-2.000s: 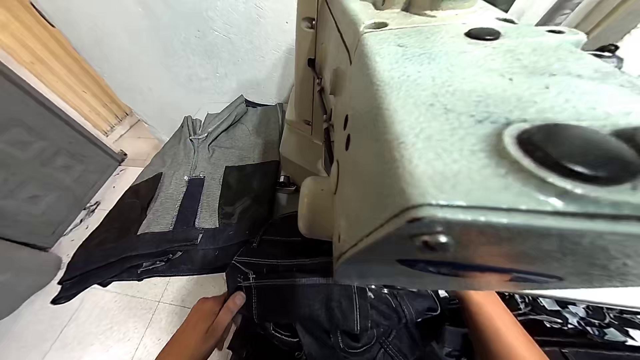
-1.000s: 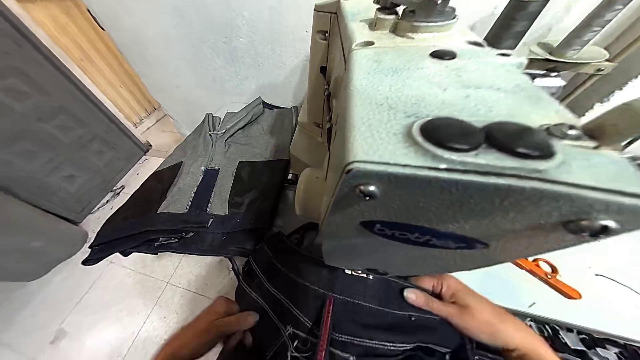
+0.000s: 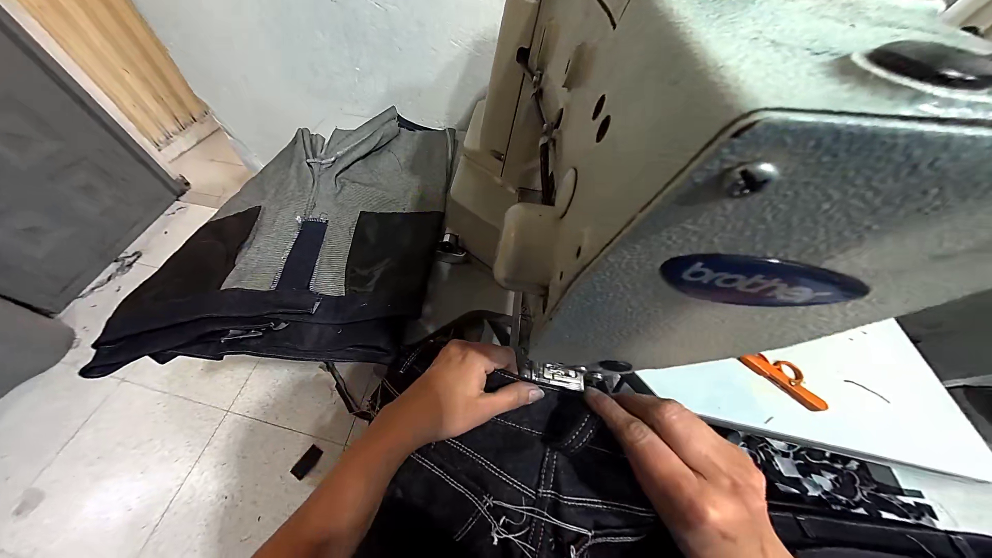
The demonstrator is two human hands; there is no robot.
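Dark denim trousers (image 3: 511,465) with pale double stitching and loose thread ends lie beneath a Brother sewing machine (image 3: 620,217). The waistband edge is at the metal presser foot (image 3: 559,375). My left hand (image 3: 465,391) grips that edge just left of the foot, thumb on top and fingers partly hidden. On the foot's right side, my right hand (image 3: 686,457) lies over the denim, its index fingertip pressing close to the foot; whether it pinches the cloth cannot be told. The needle is hidden by the machine head.
Folded dark garments (image 3: 333,302), inside out with grey pocket cloth, are stacked left of the machine. An orange thread snipper (image 3: 787,381) lies on the white table (image 3: 876,395). Fabric scraps (image 3: 837,477) fill a strip at the right. A dark scrap (image 3: 307,462) is on the tiled floor.
Both hands have come up to the presser foot with the waistband edge, from lower on the trousers one second ago. The red strip seen on the denim then is out of sight.
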